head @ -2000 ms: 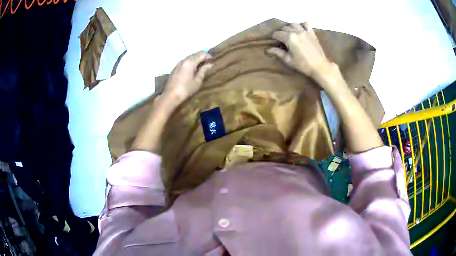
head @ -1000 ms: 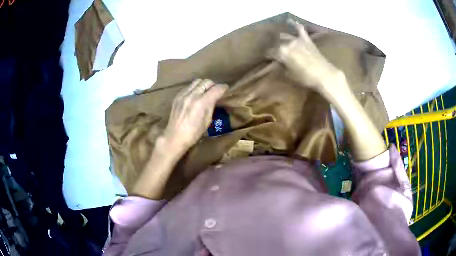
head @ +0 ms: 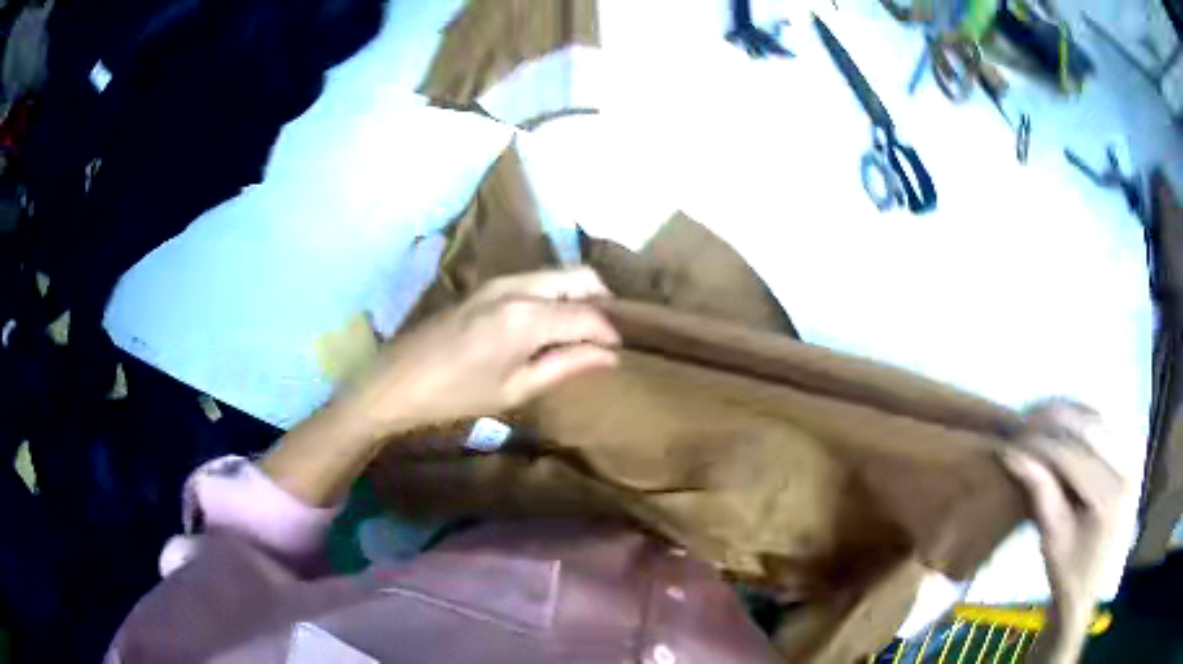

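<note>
The brown jacket body [head: 701,415] lies across the near side of the table, with a long folded edge running from the middle to the right. My left hand [head: 519,344] grips this edge near the middle. My right hand [head: 1070,480], slightly blurred, holds its right end with thumb and fingers. A small white label [head: 488,433] shows on the cloth below my left hand. A cream paper tag [head: 348,350] is beside my left wrist. The underside of the folded cloth is hidden.
Shears [head: 887,149] lie on the white table [head: 727,143] at the back right, with small blurred tools beyond. A brown and white cut piece [head: 513,46] is at the top. Dark cloth [head: 156,156] is at left, a yellow wire basket [head: 986,636] at lower right.
The view has turned, and the shears have come into view. The garment is now folded into a long edge held at two points; the navy label is out of sight. My right hand is farther right.
</note>
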